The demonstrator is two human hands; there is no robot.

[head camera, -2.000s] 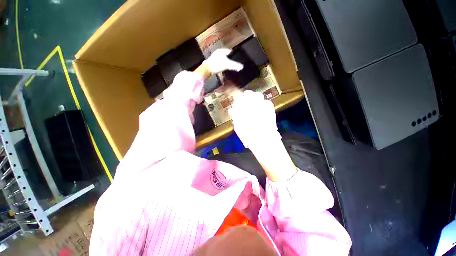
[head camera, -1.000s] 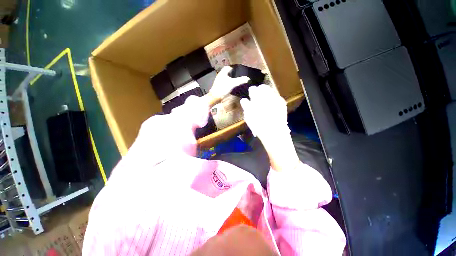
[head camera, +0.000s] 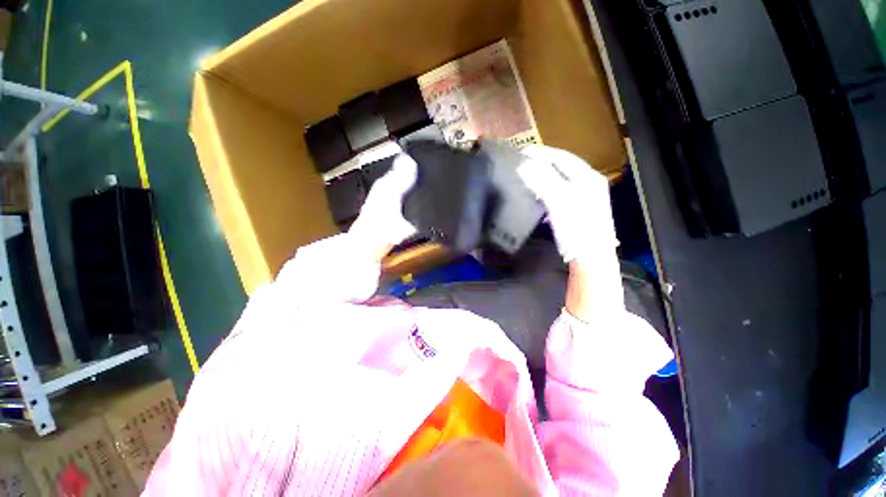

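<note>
My left hand (head camera: pixel 390 199), in a white glove, grips the left edge of a black enclosure (head camera: pixel 439 199). My right hand (head camera: pixel 571 199), also in a white glove, grips a second, greyer enclosure (head camera: pixel 515 199) at its right side. The two enclosures are side by side above the near edge of the open carton (head camera: pixel 228 180), blurred; whether they touch I cannot tell. The grey one shows small dots near its lower end. Inside the carton, several black enclosures (head camera: pixel 365 122) stand at the left over printed newspaper (head camera: pixel 483 97).
A black bench (head camera: pixel 743 369) runs along the right, with rows of dark enclosures (head camera: pixel 774 160). At the left are a white metal rack (head camera: pixel 34 291), a black box (head camera: pixel 117 260) and flat brown cartons (head camera: pixel 92 451) on the green floor.
Both hands have come up out of the carton towards me and moved apart, now with two enclosures between them. The carton and bench have shifted in view.
</note>
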